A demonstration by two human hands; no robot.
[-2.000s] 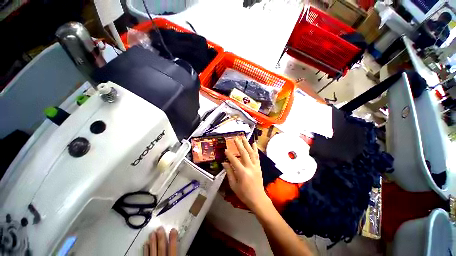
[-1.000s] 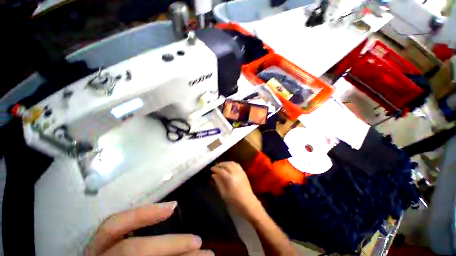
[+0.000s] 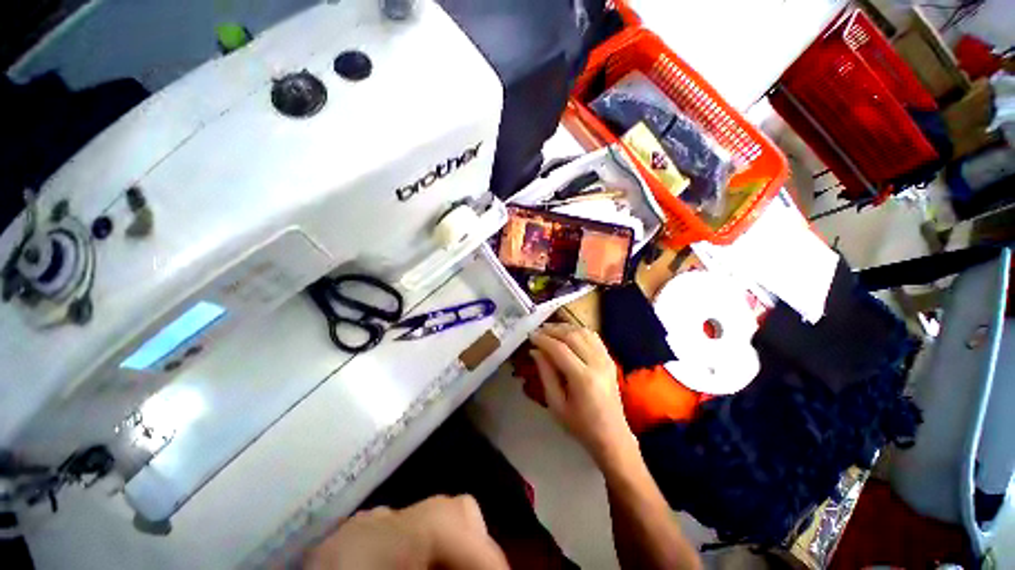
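My right hand (image 3: 579, 384) is just off the table's front edge, below the phone, fingers curled; I see nothing clearly held. My left hand (image 3: 417, 537) is at the bottom edge, blurred and partly cut off, its fingertips hidden. The phone (image 3: 565, 245), lit with a reddish-brown picture, lies on the white accessory tray (image 3: 506, 281). The white sewing machine (image 3: 367, 134) marked "brother" fills the left. Black-handled scissors (image 3: 362, 313) and purple-blue snips (image 3: 451, 318) lie on its bed. Dark cloth (image 3: 445, 459) is below the table edge.
An orange-red basket (image 3: 696, 228) with bagged dark items stands behind the tray. A white tape roll (image 3: 709, 334), orange fabric (image 3: 659, 399) and ruffled navy-black pieces (image 3: 757, 451) lie right. A red basket (image 3: 857, 111) stands farther back. A pale blue tub (image 3: 957, 390) is far right.
My right hand has left the phone and moved down to the table's front edge. My left hand has left the machine bed and is low at the frame's bottom. The camera view has shifted.
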